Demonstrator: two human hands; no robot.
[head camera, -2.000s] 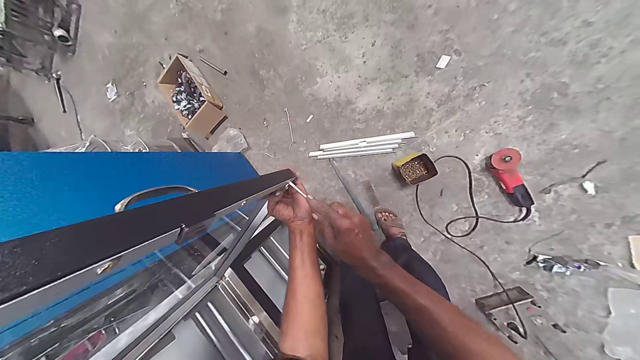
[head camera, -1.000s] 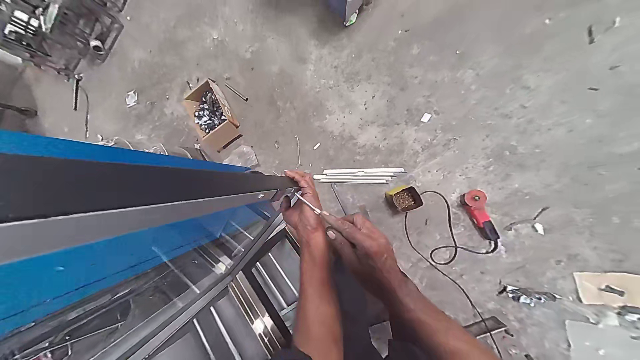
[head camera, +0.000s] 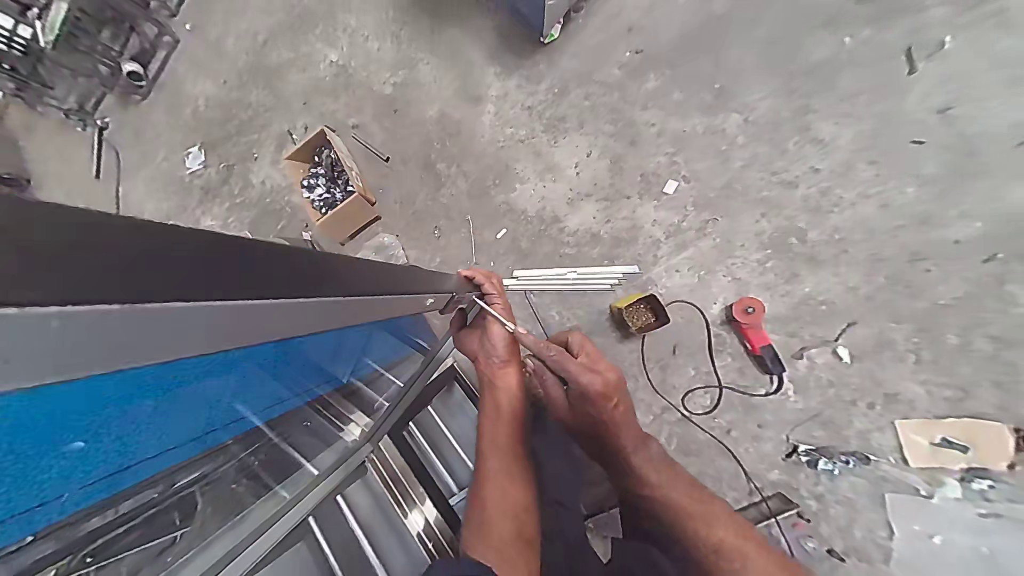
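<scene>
My left hand (head camera: 488, 328) grips the end corner of a metal-framed glass unit (head camera: 216, 324), fingers around a small dark bracket (head camera: 458, 303). My right hand (head camera: 588, 384) is closed around a screwdriver (head camera: 498, 315); its pale shaft points up and left, its tip close to the bracket and my left fingers. Whether the tip touches a screw cannot be made out. A blue panel (head camera: 160, 424) shows behind the glass. Below the corner, a second frame with metal bars (head camera: 416, 488) stands beside my left forearm.
On the concrete floor lie white strips (head camera: 572, 278), a yellow-edged container of small fasteners (head camera: 640, 314), a red angle grinder (head camera: 752, 336) with its black cord, and flat cardboard (head camera: 952, 444). An open cardboard box (head camera: 344, 216) of small metal parts stands upper left; metal frames (head camera: 88, 56) are beyond.
The view has shifted, and the frame's edge looks more level than two seconds ago. Both hands stay at the corner, with the screwdriver still in my right hand.
</scene>
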